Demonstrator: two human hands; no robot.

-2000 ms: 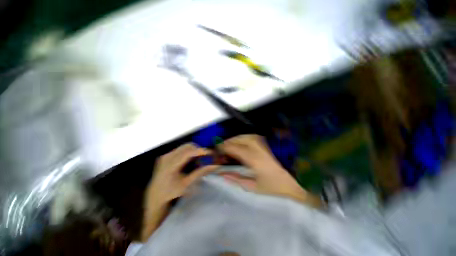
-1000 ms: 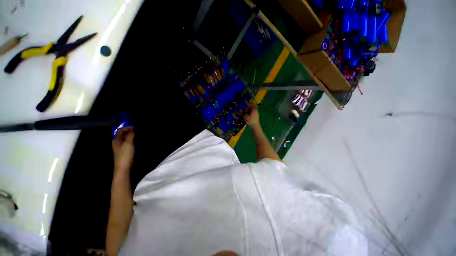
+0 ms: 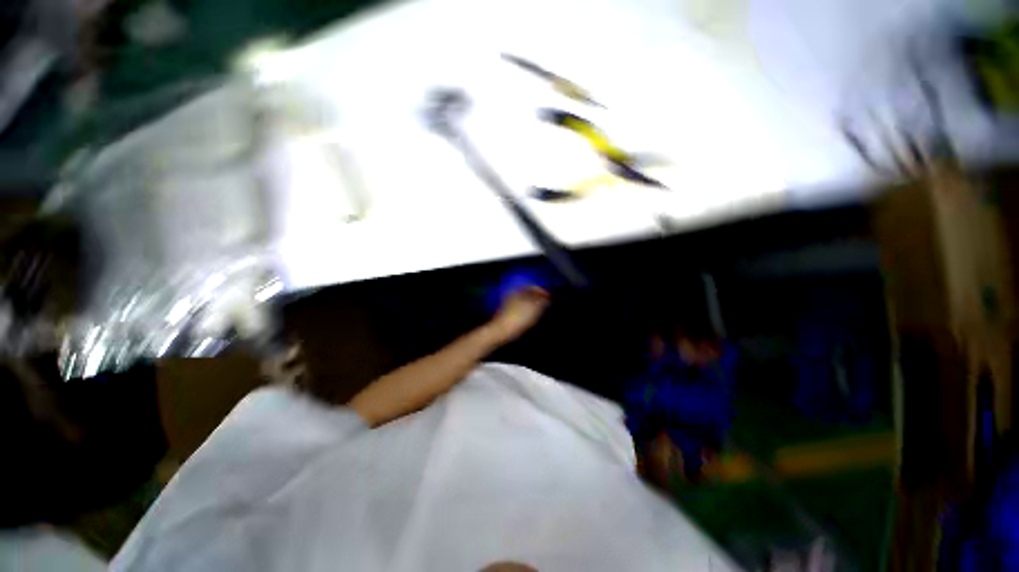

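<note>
The view is blurred. My left hand [image 3: 521, 312] is at the bench's front edge, its fingers closed around a blue battery [image 3: 516, 285]. The black handle of the hammer [image 3: 503, 192] reaches over the bench edge just above my hand, and its silver head lies on the white bench [image 3: 402, 229]. The pliers [image 3: 603, 145] with yellow-and-black grips lie right of the hammer. A slim pointed tool [image 3: 556, 80] lies beyond them. My right hand is not in view.
A shiny clear plastic tray [image 3: 168, 212] is at the left. Blurred blue batteries [image 3: 684, 391] sit low, right of my lap. A brown cardboard bin [image 3: 933, 335] stands at the right, with more blue at the bottom right corner.
The view has swung back from the bins at the right to the bench. My right hand, earlier reaching to the blue batteries, is gone from view. My left hand still holds the blue battery.
</note>
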